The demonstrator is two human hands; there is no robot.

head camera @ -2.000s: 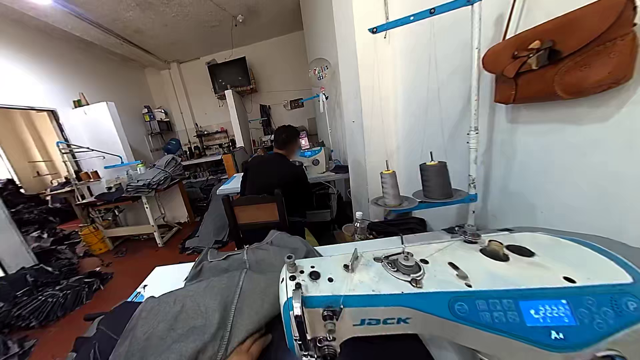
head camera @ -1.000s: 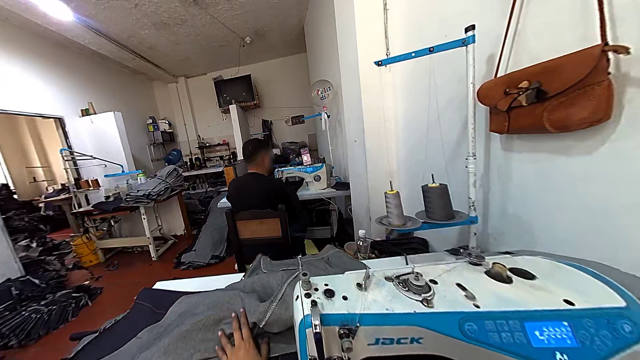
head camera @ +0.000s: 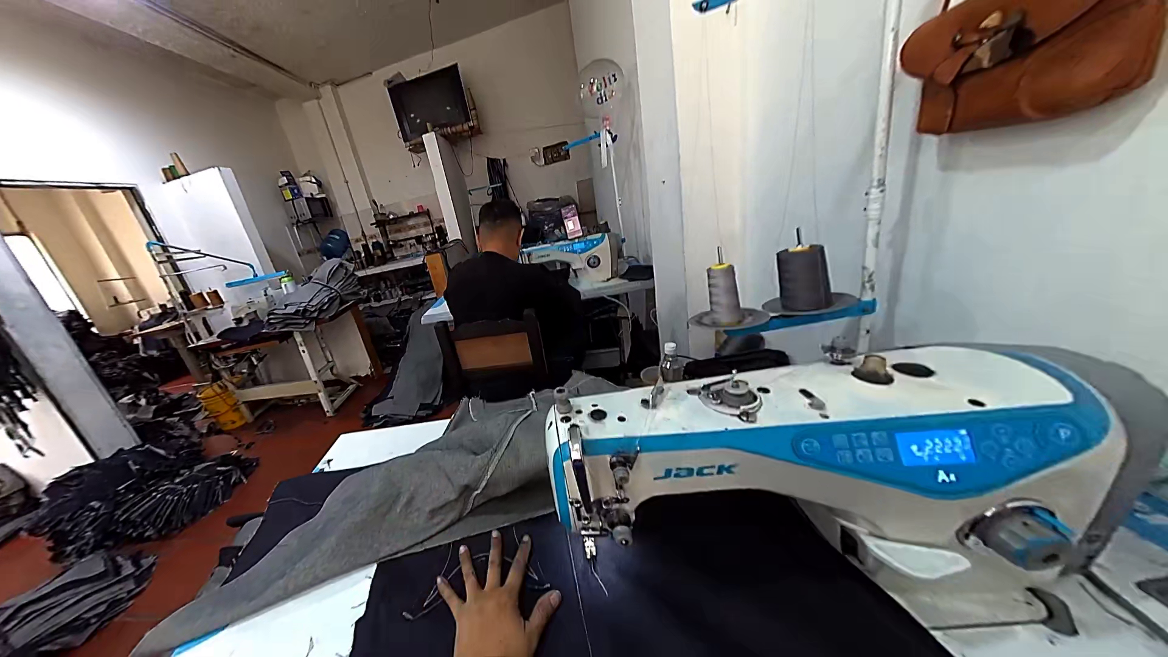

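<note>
My left hand lies palm down with spread fingers on dark navy fabric, left of the needle area of a white and blue Jack sewing machine. The presser foot is just right of my fingers, with a loose thread end beside it. Loose threads also lie around my fingertips. Behind the hand, grey fabric with a frayed seam stretches across the white table. My right hand does not show.
Two thread cones stand on a blue-armed stand behind the machine. A plastic bottle is nearby. A person sits at another machine ahead. Fabric piles lie on the red floor at left. A brown leather bag hangs at right.
The grey fabric that was under my left hand now lies behind it, and dark fabric is spread flat beneath the hand and the machine arm. The view has tilted down.
</note>
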